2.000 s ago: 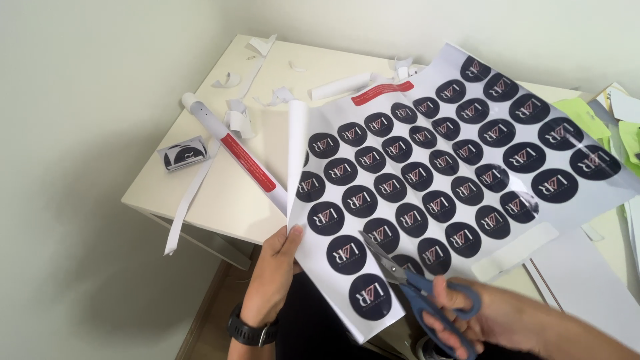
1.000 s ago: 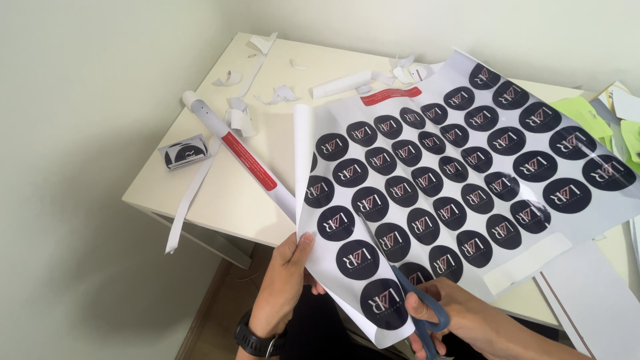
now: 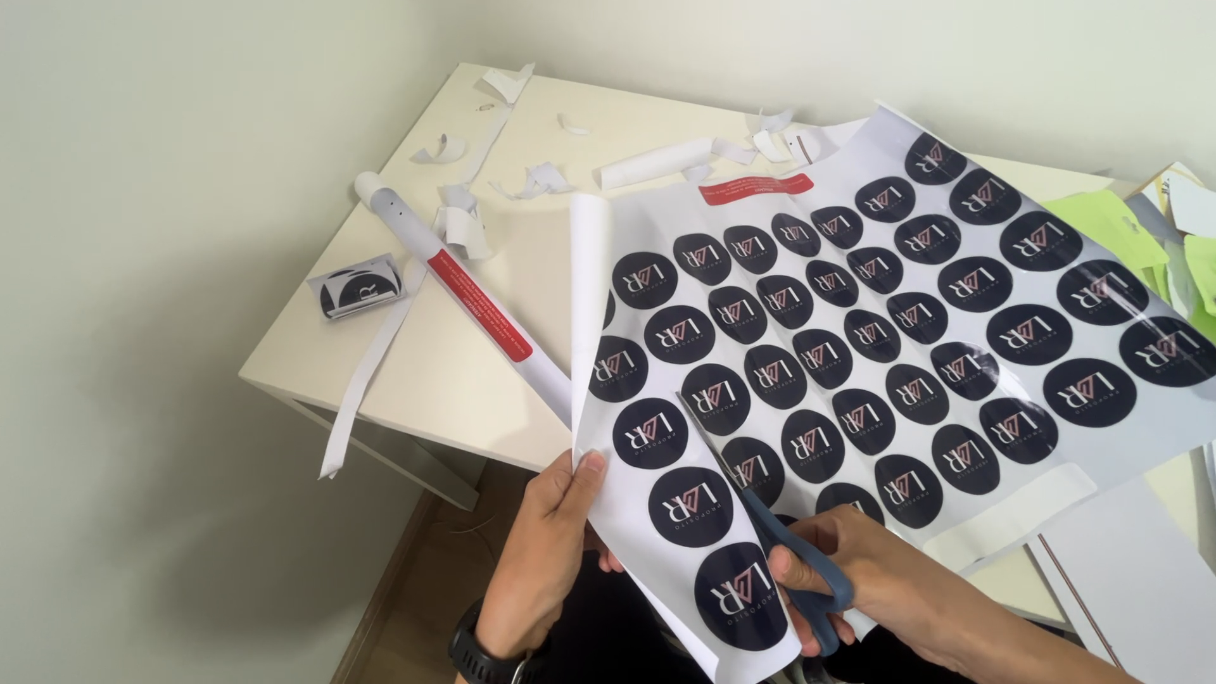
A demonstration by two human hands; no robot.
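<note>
A large sheet of glossy stickers (image 3: 893,380), printed with rows of dark round labels, spans the middle and right of the view. My left hand (image 3: 556,532) pinches its left edge, thumb on top, beside a curled white margin. My right hand (image 3: 845,579) is on the blue handles of the scissors (image 3: 807,560), whose blades lie in a cut between the leftmost row of labels and the row beside it. The cut row hangs as a strip (image 3: 670,522) toward me. Parts of the blades are hidden by the sheet.
On the white table (image 3: 380,380) lie a rolled sheet with a red label (image 3: 480,304), a small curled sticker piece (image 3: 359,287), a white paper roll (image 3: 655,163) and paper scraps (image 3: 461,223). Green sheets (image 3: 1107,228) are at the right, white panels (image 3: 1130,560) below them.
The scissors have moved farther up between the first two rows, and the cut has lengthened. My left hand still holds the sheet's left edge, slightly farther right than before.
</note>
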